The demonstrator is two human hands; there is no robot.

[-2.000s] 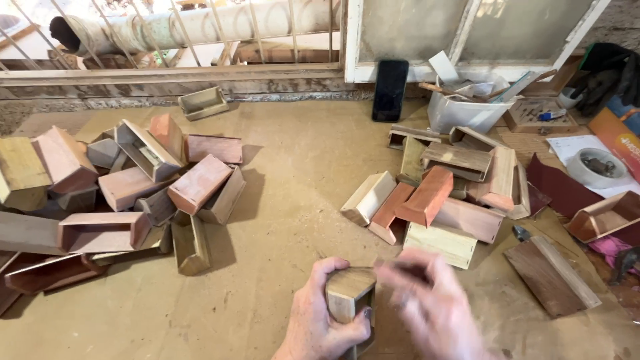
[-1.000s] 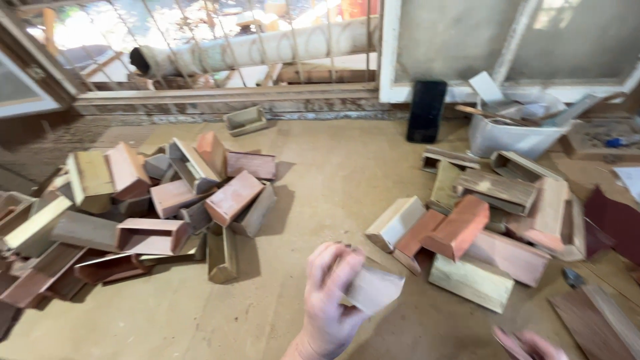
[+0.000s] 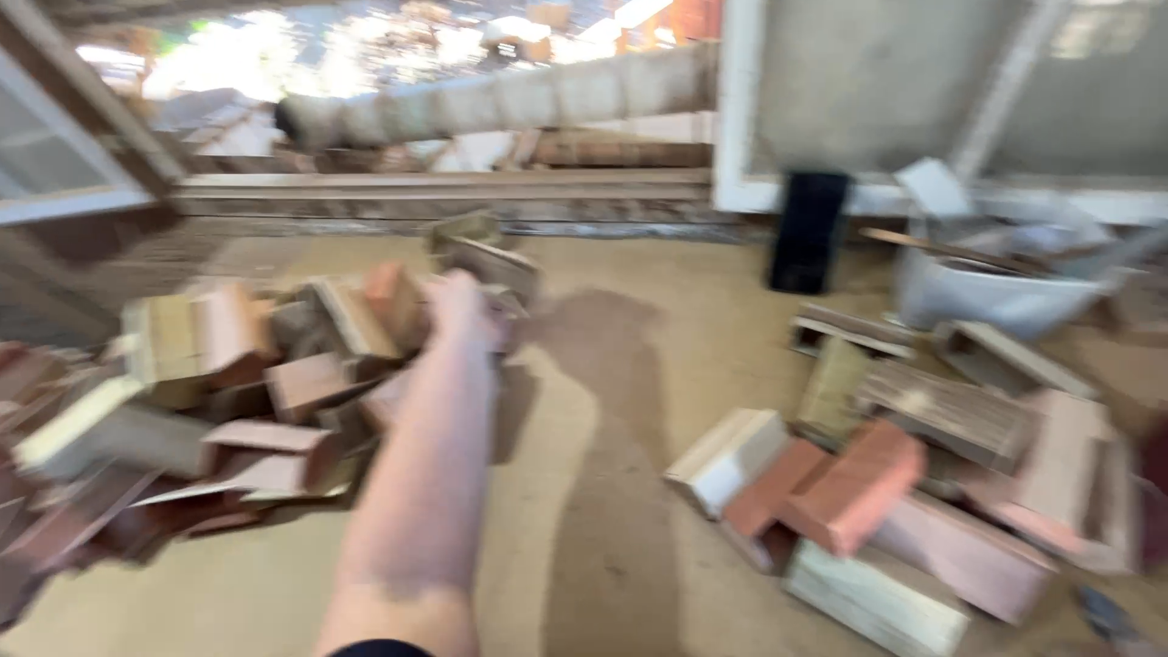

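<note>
My left hand (image 3: pixel 465 306) reaches out over the right edge of the left pile of small wooden boxes (image 3: pixel 306 379). Its fingers are on a small open wooden box (image 3: pixel 493 265), which is tilted and blurred. Just behind that, near the window sill, lies another small wooden box (image 3: pixel 470 228). My right hand is out of the frame. A second pile of small wooden boxes, with a reddish box (image 3: pixel 858 484) on top and a pale box (image 3: pixel 876 598) in front, lies at the right.
A black phone (image 3: pixel 808 233) leans upright against the white window frame (image 3: pixel 735 109). Beside it stands a white plastic container (image 3: pixel 1004 287) holding sticks and scraps. A dark tool (image 3: pixel 1104 616) lies at the lower right. The wooden sill (image 3: pixel 438 205) bounds the work surface.
My left hand has moved forward and left with a box, from the front middle of the work surface to the left pile. My right hand has gone out of view.
</note>
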